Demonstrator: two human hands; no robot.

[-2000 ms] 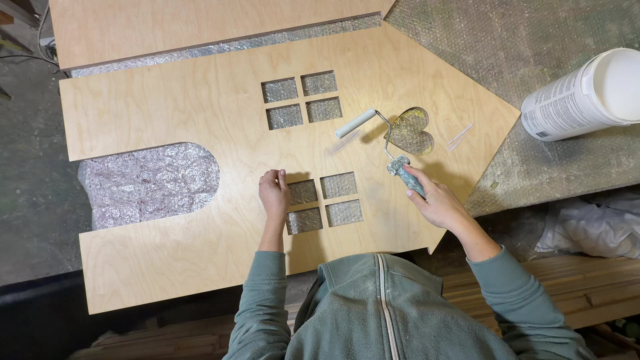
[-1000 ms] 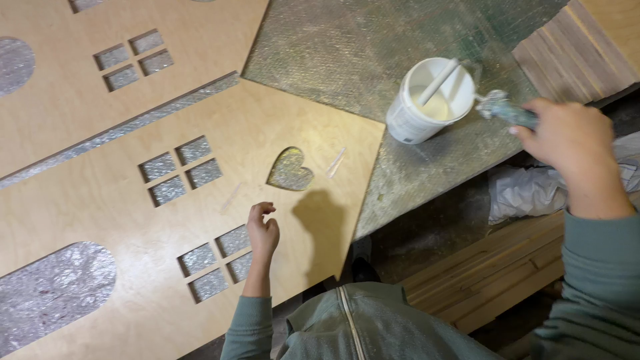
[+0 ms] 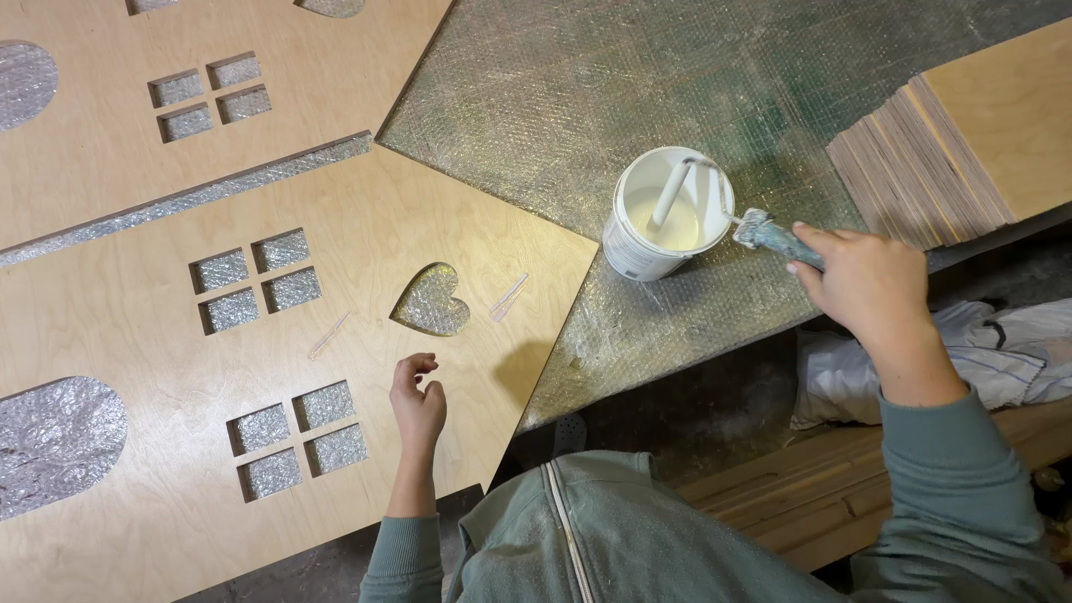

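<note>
My right hand (image 3: 871,289) grips the stained handle of a small paint roller (image 3: 775,237). The roller's white sleeve dips into an open white plastic bucket (image 3: 645,261), which holds whitish liquid low inside. My left hand (image 3: 419,406) hovers over or rests on a house-shaped plywood panel (image 3: 360,201), its fingers loosely curled and holding nothing; contact is unclear. Just above that hand lies the heart-shaped cutout, with short wet-looking whitish streaks on the wood to either side. Four-pane window cutouts and an arched opening are cut through the panel.
A second cut plywood panel (image 3: 92,167) lies beyond the first, across a narrow gap. Bubble wrap covers the workbench (image 3: 502,109). Stacked plywood sheets (image 3: 988,126) stand at the right. Below the bench edge are white plastic sacks (image 3: 963,352) and wooden boards (image 3: 796,502).
The view has swung toward the bucket. My right hand has carried the roller from above the panel to the bucket, and its sleeve is now inside. My left hand has left the window cutout.
</note>
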